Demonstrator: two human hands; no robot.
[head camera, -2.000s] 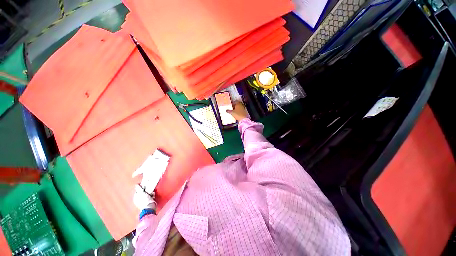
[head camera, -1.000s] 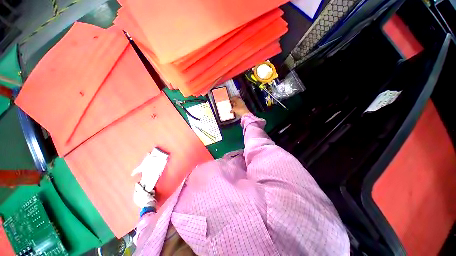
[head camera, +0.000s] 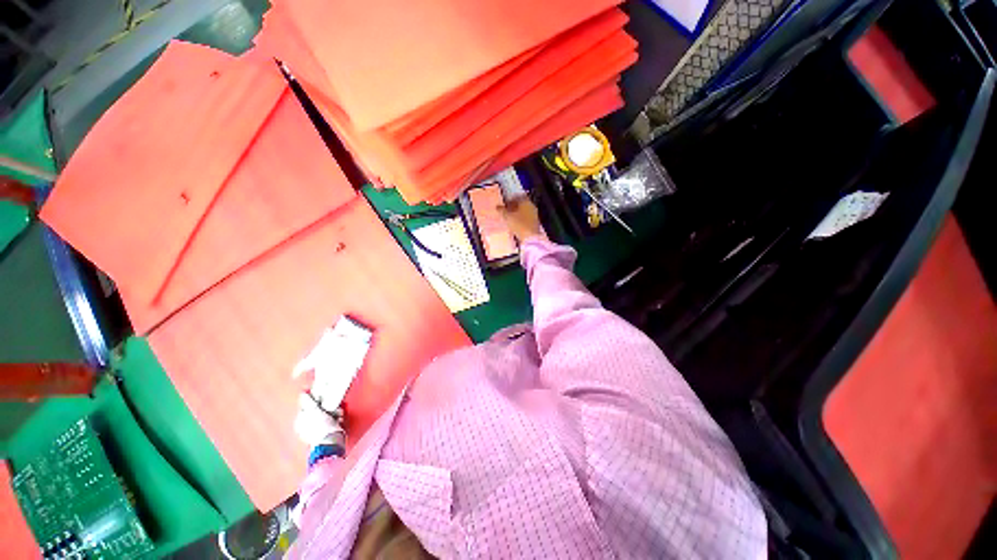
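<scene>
A phone (head camera: 494, 222) with a bright orange-pink screen lies on the green mat. My right hand (head camera: 522, 219), bare and small in the picture, rests over its right side with fingers on the screen; their exact pose is unclear. My left hand (head camera: 319, 416), in a white glove with a blue band at the wrist, lies on the lower orange-red foam sheet (head camera: 262, 328). It holds a flat white item (head camera: 341, 356) with a dark far end, perhaps a glove. My left fingers are partly hidden by glare.
Stacked foam sheets (head camera: 459, 88) stand ahead. A dotted sticker sheet (head camera: 454, 263) with a dark stick lies left of the phone. A yellow round item (head camera: 585, 151) and clear bag (head camera: 640, 184) lie beyond. A green circuit board (head camera: 79, 487) is at lower left; black bins (head camera: 814, 394) stand right.
The phone screen has turned from part white to nearly all orange-pink. My right hand has shifted slightly over the screen. My left hand stays on the foam with the white item.
</scene>
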